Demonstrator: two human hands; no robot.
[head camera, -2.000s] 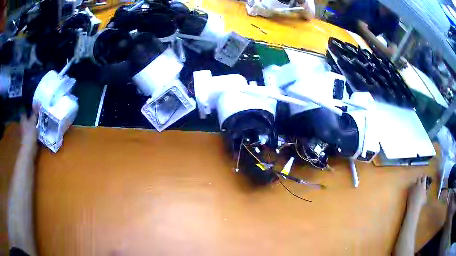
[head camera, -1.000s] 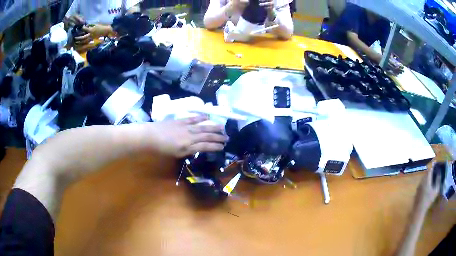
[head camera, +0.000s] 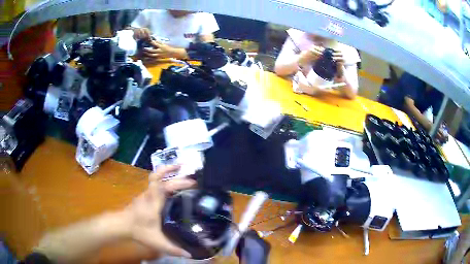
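Note:
My left hand (head camera: 149, 214), slightly blurred, comes in from the lower left and grips a camera with a glossy black round head (head camera: 198, 224). Its thumb and fingers lie around the head's left side. A white bar (head camera: 252, 211) sticks up at the right of this head, with a dark rounded part (head camera: 253, 248) beside it at the bottom edge. I cannot see my right hand. At the right, a white camera with an open black housing (head camera: 322, 214) rests on the bench, with thin wires and a white-yellow tab.
White and black cameras (head camera: 97, 139) are piled at the left and back. A black parts tray (head camera: 407, 147) stands at the right behind a white box (head camera: 425, 209). Two people across the bench (head camera: 178, 26) handle parts; another person's arm shows at far right. A shelf rail crosses above.
The view has turned left and up. My left hand has left the bench group and now holds the black-headed camera nearer to me. The right forearm seen before is out of view.

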